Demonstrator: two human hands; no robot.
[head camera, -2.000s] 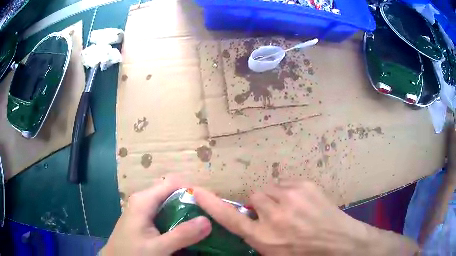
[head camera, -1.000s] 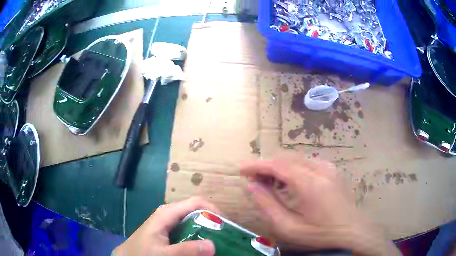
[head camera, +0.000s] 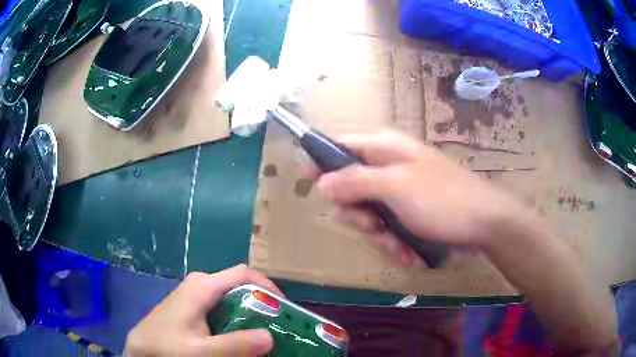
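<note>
My left hand (head camera: 202, 317) holds a glossy green housing (head camera: 289, 331) at the bottom edge of the view, cut off by the frame. Two chrome trim pieces with red-orange centres, one on the left (head camera: 263, 302) and one on the right (head camera: 333, 332), sit near its upper edge. My right hand (head camera: 397, 192) is closed around the black handle of a hammer (head camera: 328, 152). The hammer's head, wrapped in white cloth (head camera: 250, 94), is up and to the left of the hand, apart from the housing.
A green housing (head camera: 146, 66) lies on a smaller cardboard sheet at upper left, with more housings (head camera: 31, 185) at the far left. A translucent cup (head camera: 477, 82) with a swab stands on stained cardboard. A blue bin (head camera: 488, 35) is at the back; more housings (head camera: 614, 132) are at right.
My right hand has taken hold of the hammer and lifted it from the left of the main cardboard. My left hand keeps the housing, its two trims now uncovered. The view has shifted.
</note>
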